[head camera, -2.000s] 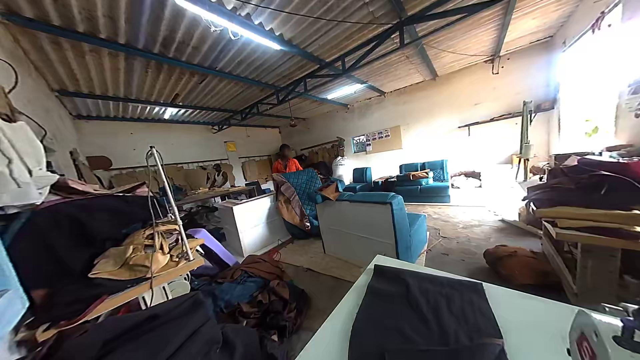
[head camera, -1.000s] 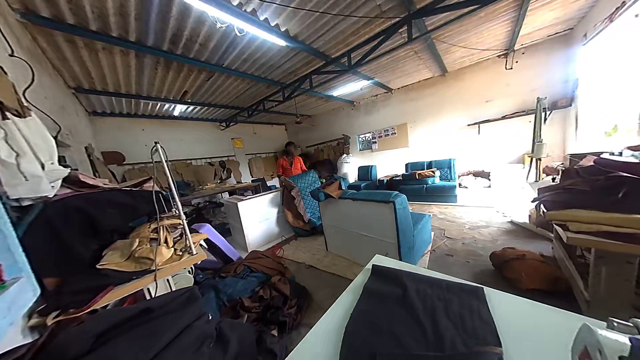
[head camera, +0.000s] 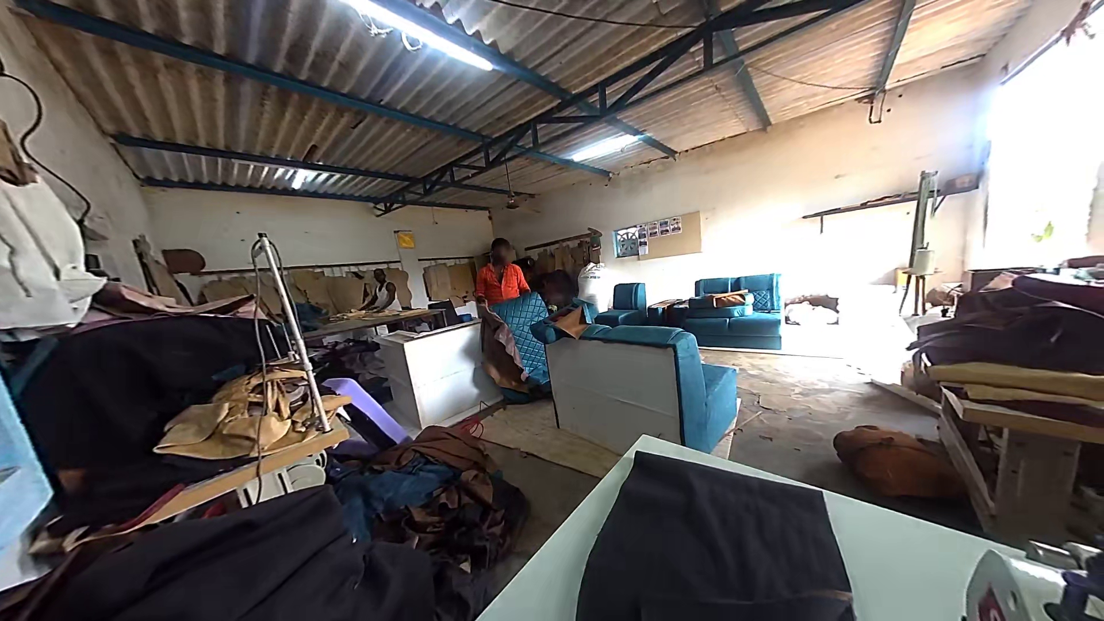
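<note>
Neither of my hands shows in the head view, so what they hold or touch is hidden. A piece of dark cloth (head camera: 716, 535) lies on the pale tabletop (head camera: 897, 526) at the bottom centre and runs over the lower edge of the view. Part of a sewing machine (head camera: 1022, 586) shows at the bottom right corner. More dark cloth (head camera: 241, 561) is heaped at the lower left.
Teal sofas (head camera: 621, 379) stand mid-room, near a person in an orange shirt (head camera: 502, 280). Another person (head camera: 384, 293) is at a far table. Garments are piled on the floor (head camera: 431, 492). A brown bundle (head camera: 897, 461) lies beside a wooden rack (head camera: 1035, 448) stacked with fabric.
The person in orange, bent near the teal sofa piece earlier, stands more upright. The dark cloth on the tabletop has not plainly moved.
</note>
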